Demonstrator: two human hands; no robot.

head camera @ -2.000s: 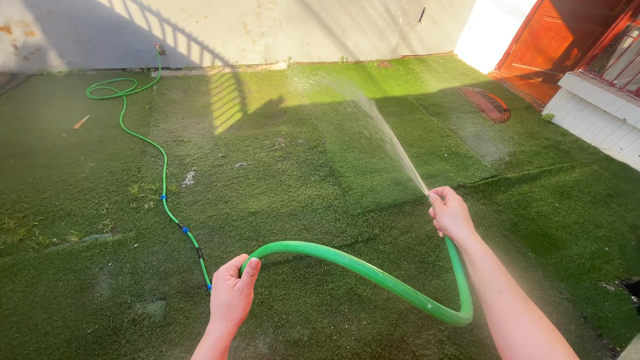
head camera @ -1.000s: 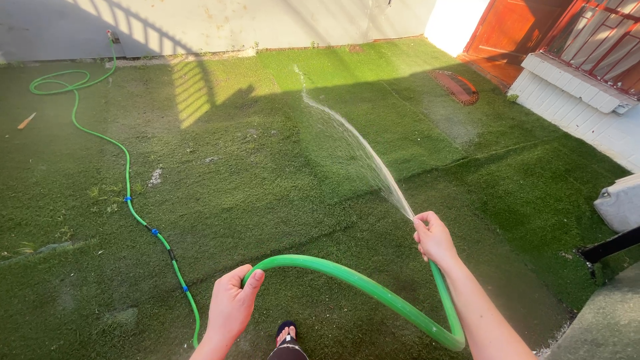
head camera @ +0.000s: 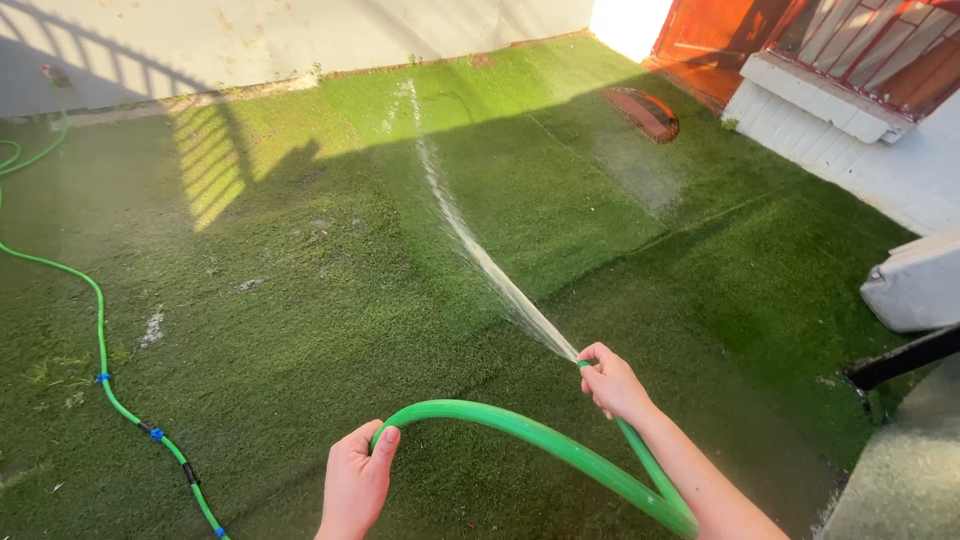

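A green garden hose [head camera: 525,431] loops between my two hands. My left hand [head camera: 361,472], at the lower middle, grips the hose with the thumb on top. At right of centre my right hand [head camera: 611,379] is closed around the hose's open end, its fingers at the mouth. From there a water jet [head camera: 480,255] arcs up and to the left over the green artificial turf [head camera: 315,345]. Another length of the hose [head camera: 101,315] lies on the turf at the left, with blue ties and black wrappings on it.
A pale wall [head camera: 375,34] with a tap [head camera: 54,75] runs along the back. At right are an orange-red door [head camera: 709,34], a barred window [head camera: 862,49] with a white ledge, a brown-red mat [head camera: 641,114], a white block [head camera: 919,285] and a black metal bar [head camera: 900,360].
The view has shifted to the right and down. Both hands keep their hold on the hose, and water still flows from its end. The foot seen a second ago is out of view.
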